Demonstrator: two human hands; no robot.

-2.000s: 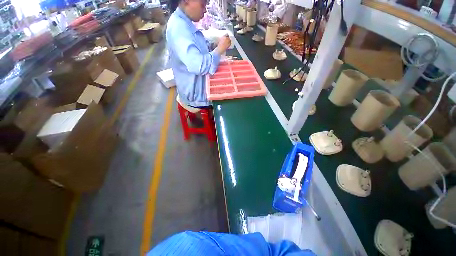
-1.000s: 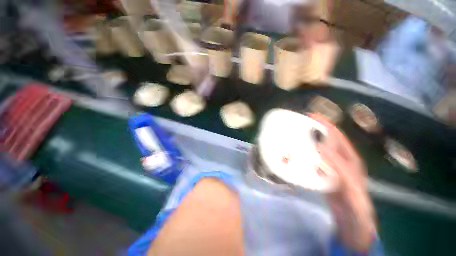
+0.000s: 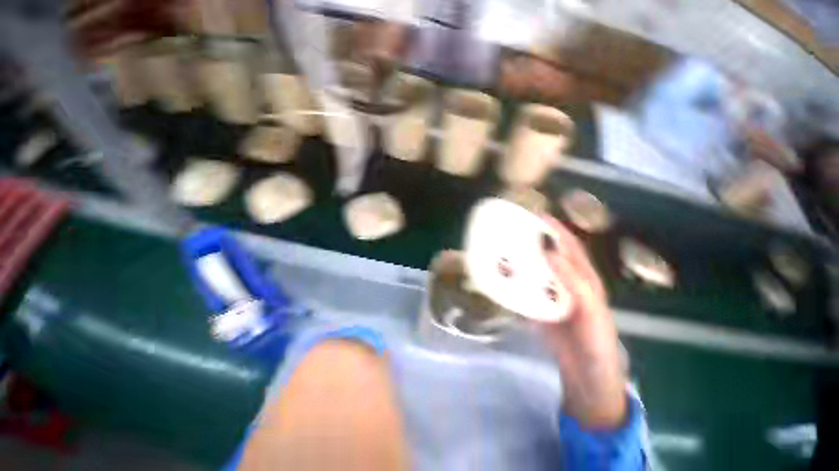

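Observation:
My right hand (image 3: 589, 331) is shut on a cream end cap (image 3: 515, 262), holding it tilted at its right edge. The cap's face shows a dark round spot and two reddish round parts. An open beige housing (image 3: 442, 317) stands just behind and left of the cap on a whitish sheet (image 3: 469, 396); the cap hides part of its mouth, and its inside is blurred. My left hand or forearm (image 3: 345, 405) is a blurred skin-coloured shape edged with blue sleeve at the bottom; no fingers can be made out. Whether it holds anything cannot be told.
A blue tape dispenser (image 3: 235, 285) lies left of the work on the green bench (image 3: 129, 313). A salmon-red tray (image 3: 28, 225) is at the far left. Behind, a dark green belt carries several caps (image 3: 373, 215) and upright housings (image 3: 536, 143). A blurred blue-sleeved person (image 3: 685, 101) is across the belt.
The view has turned from the aisle to the bench. Since one second ago, the right hand and cap appear lower and further left, and more of the open housing shows beside the cap.

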